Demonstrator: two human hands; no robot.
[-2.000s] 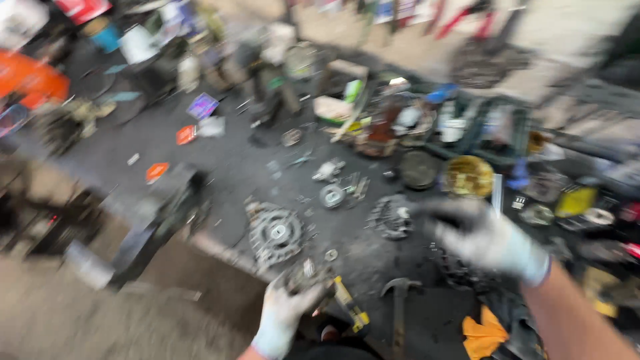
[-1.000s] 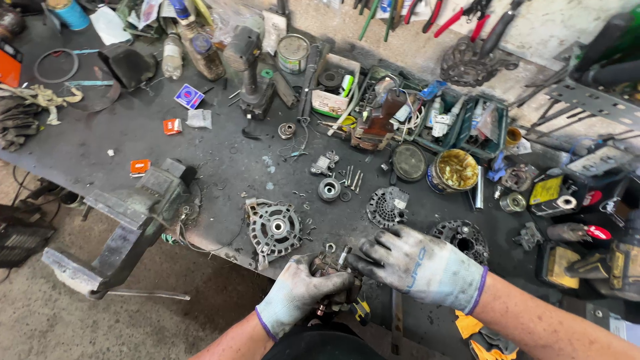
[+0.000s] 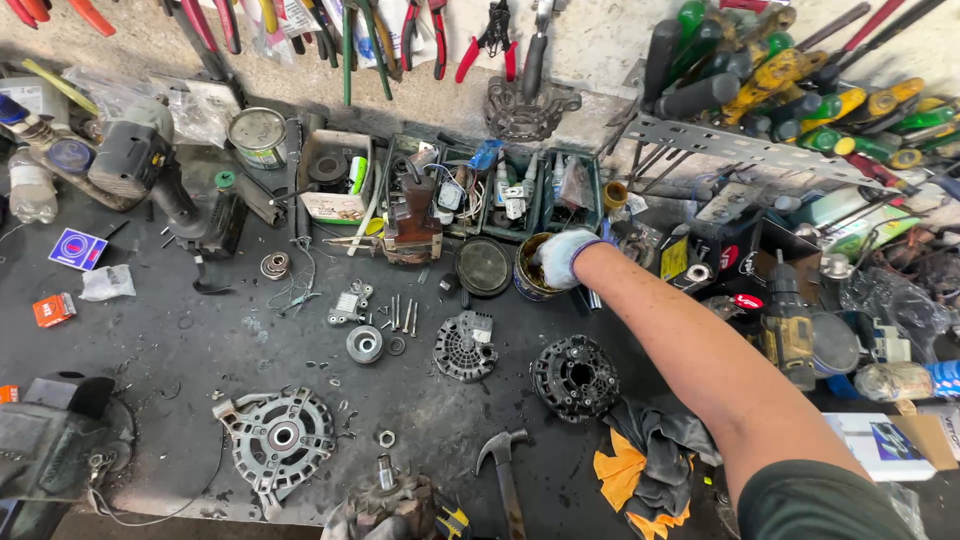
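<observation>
My right hand [image 3: 564, 259], in a white and grey work glove, reaches into an open tin of yellowish grease [image 3: 529, 279]; its fingertips are hidden inside. At the bottom edge my left hand [image 3: 343, 523], gloved and mostly cut off, holds an alternator rotor [image 3: 390, 502] with its threaded shaft upward. A hex nut [image 3: 386, 439] lies just beyond the shaft. To the left is an alternator end housing [image 3: 282, 437] with a bearing at its centre. A pulley [image 3: 364, 344], several bolts [image 3: 406, 315], a round plastic cover [image 3: 465, 346] and a dark alternator housing [image 3: 575, 377] lie farther back.
A claw hammer [image 3: 505, 480] lies right of the rotor, near an orange and black cloth [image 3: 645, 465]. A bench vise [image 3: 60, 442] stands at left, an impact wrench [image 3: 165, 180] behind it. Parts bins [image 3: 517, 225] line the wall; a screwdriver rack [image 3: 757, 146] is at upper right.
My right hand has moved from beside the rotor, away from me and to the right, into the grease tin. My left hand still holds the rotor. The view has shifted.
</observation>
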